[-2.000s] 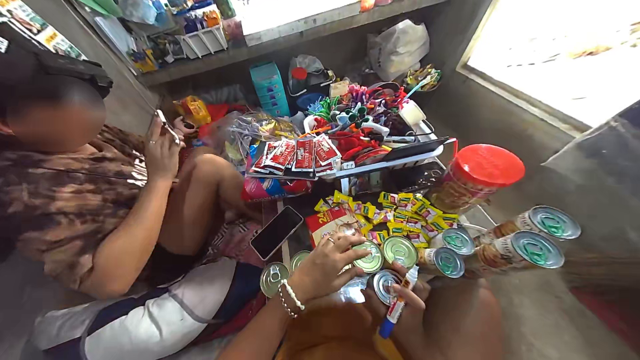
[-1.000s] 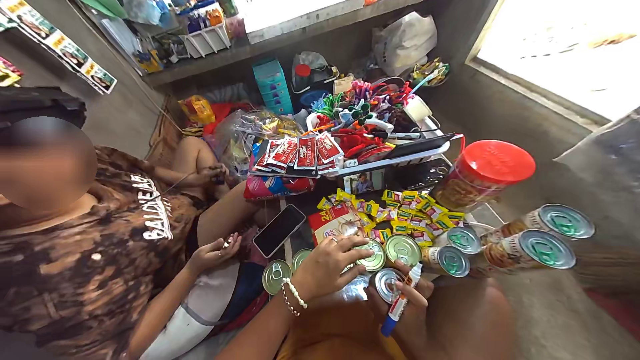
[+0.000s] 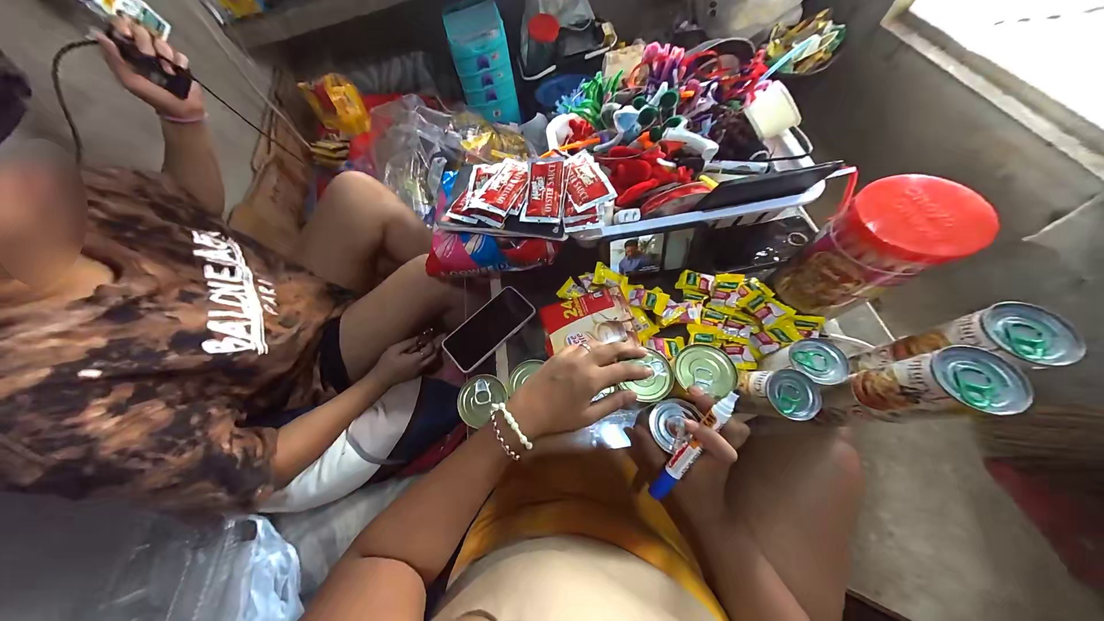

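Observation:
My left hand (image 3: pixel 565 392), wearing bracelets, rests palm down with its fingers over the tops of gold-lidded cans near the middle. One gold-lidded can (image 3: pixel 706 369) stands just right of its fingertips; another (image 3: pixel 481 401) is at its left. My right hand (image 3: pixel 711 457) holds a white marker pen with a blue end (image 3: pixel 681 467), slanted between thumb and fingers. Beside that hand is a can with a silver lid (image 3: pixel 672 425); whether the hand also grips it is unclear. Smaller cans with green pull tabs (image 3: pixel 793 394) stand right of the gold lids.
Yellow candy packets (image 3: pixel 729 312) lie beyond the cans, beside a red box (image 3: pixel 589 319) and a smartphone (image 3: pixel 489 329). Tall cans (image 3: pixel 981 380) and a red-lidded jar (image 3: pixel 923 220) stand right. Red sauce sachets (image 3: pixel 545 191) lie behind. Another person (image 3: pixel 155 345) sits at left, holding a dark object.
The other person's one hand has risen with a dark object and cord; the other rests lower, near the knee. My hands have stayed in about the same place.

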